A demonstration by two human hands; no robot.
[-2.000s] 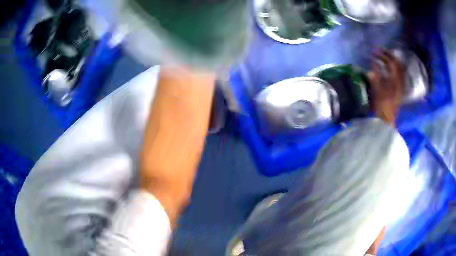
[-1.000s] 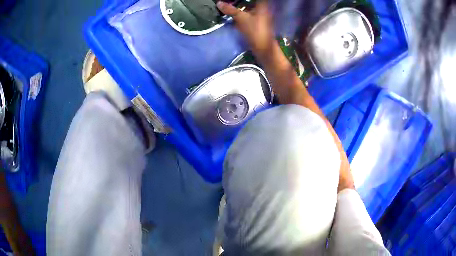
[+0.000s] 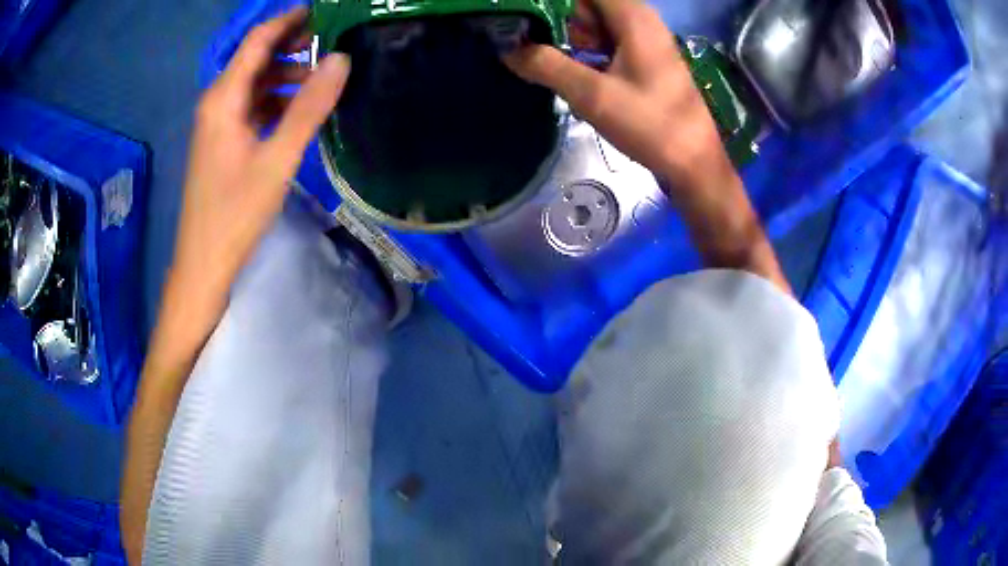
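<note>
A glossy green housing (image 3: 442,122) with a dark hollow inside and a pale rim is held up between my hands at the top middle, above the blue crate (image 3: 531,354). My left hand (image 3: 249,133) grips its left edge with thumb and fingers. My right hand (image 3: 636,100) grips its right edge, thumb over the dark inside. Below and right of it, a silver cover (image 3: 580,216) with a round hub mark lies in the crate, partly hidden by the housing and my right hand. Another silver cover (image 3: 812,55) lies at the crate's right, beside a green shell (image 3: 721,100).
Another blue crate (image 3: 127,265) with silver and dark parts stands at the left. A blue crate with a whitish liner (image 3: 928,276) stands at the right, and ribbed blue crates (image 3: 973,453) at the lower right. My knees in pale trousers (image 3: 696,420) are in front.
My left hand has come in from the left. The green housing is now raised between both hands, nearer to me. My right hand has moved from reaching into the crate to the housing's right edge.
</note>
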